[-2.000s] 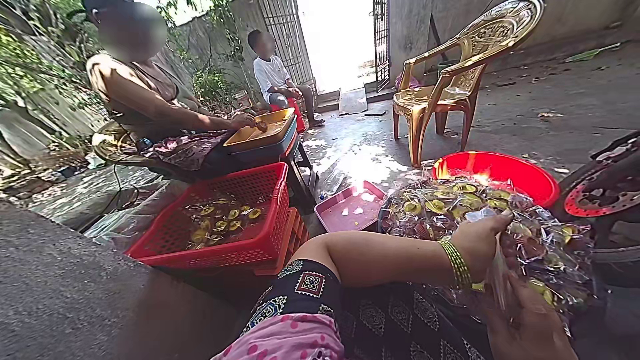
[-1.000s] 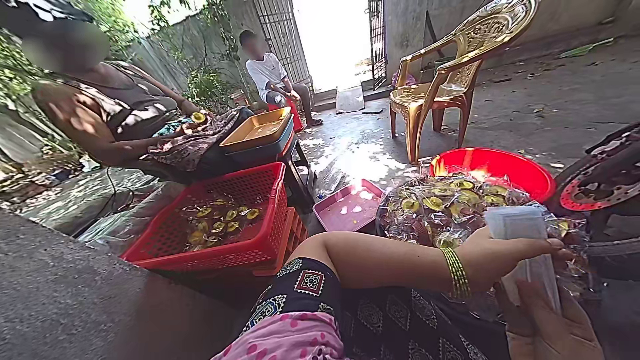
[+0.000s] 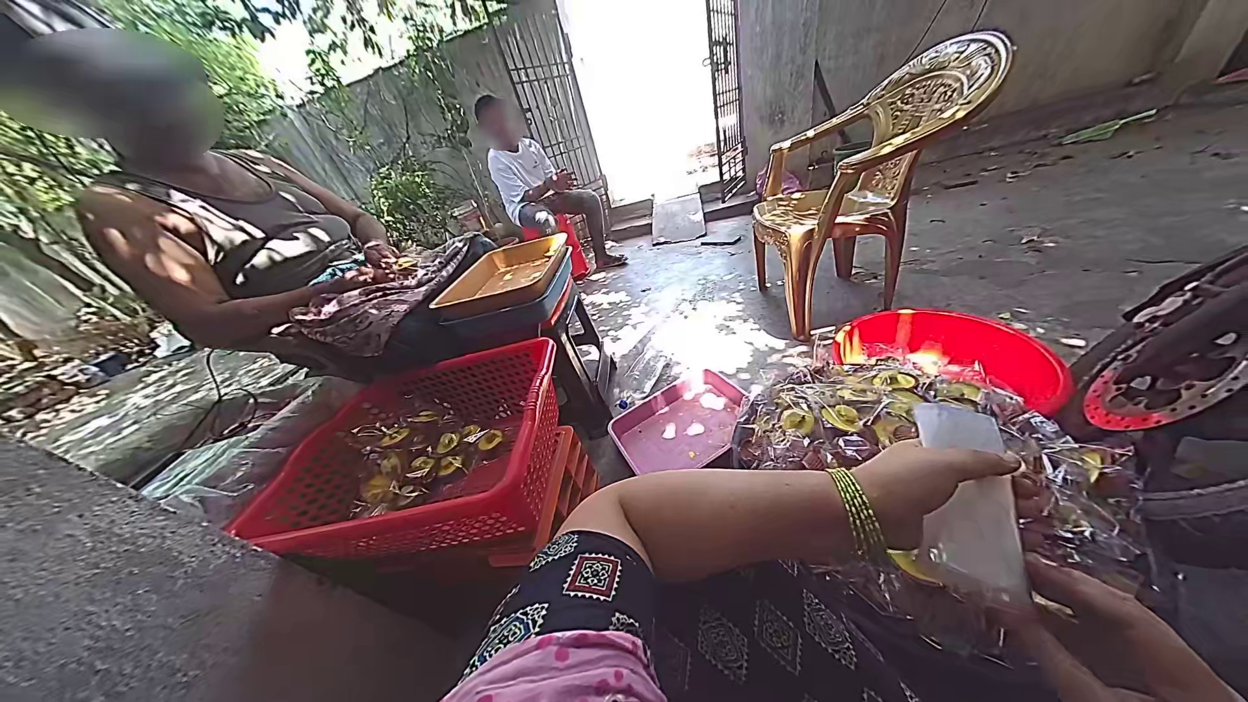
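Note:
My left hand, with yellow-green bangles at the wrist, grips the upper part of a stack of clear plastic bags. Fingers of my right hand hold the lower end of the same stack at the lower right. Beneath and behind both hands lies a large heap of small clear-wrapped packets with yellow-green pieces in them. What the heap rests on is hidden.
A red plastic basket holds more packets at left. Near it are a pink tray, a stacked yellow tray, a red basin, a gold plastic chair and a wheel. Two people sit at left and behind.
The plastic stack, hard to make out between my hands at first, now shows flat and upright. The person at left has drawn their hands from the yellow tray to their lap.

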